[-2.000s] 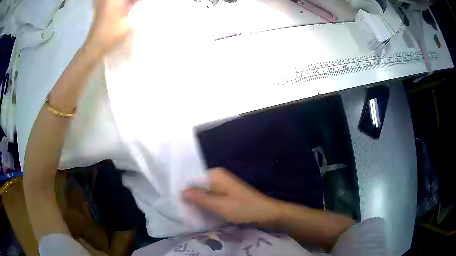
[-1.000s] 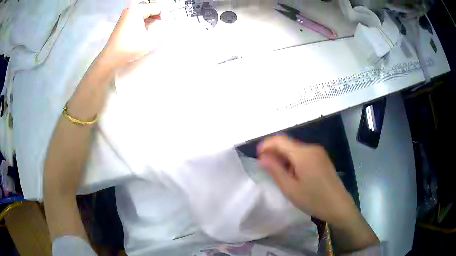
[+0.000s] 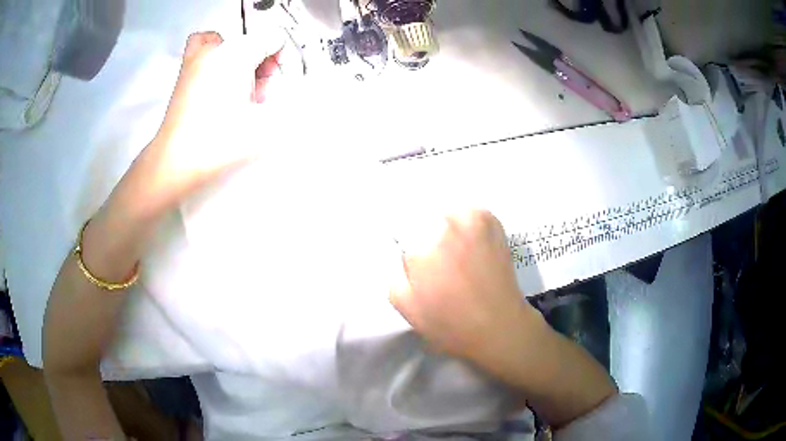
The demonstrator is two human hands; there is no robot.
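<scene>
White fabric point(image 3: 284, 344) lies over the white table and hangs over its front edge toward my lap; much of it is overexposed. My left hand point(image 3: 211, 103) is at the upper left on the fabric, near the machine's dark metal parts point(image 3: 358, 43); glare hides whether its fingers pinch the cloth. My right hand point(image 3: 461, 276) is on the fabric near the front table edge, fingers bent inward, with the cloth at its fingertips. A ribbed brassy cylinder point(image 3: 414, 43) shows at the top centre.
Pink-handled snips point(image 3: 590, 90) lie right of the machine, blades apart. Black looped handles point(image 3: 595, 10) show behind them. Crumpled white strips point(image 3: 694, 129) lie at the right. Ruler marks point(image 3: 603, 232) run along the front table edge. A pale surface point(image 3: 659, 344) is below right; a brown box is at lower left.
My right hand has moved from below the table edge up and left onto the fabric. The view has shifted, showing more of the machine parts. The fabric's lower part has spread across my lap.
</scene>
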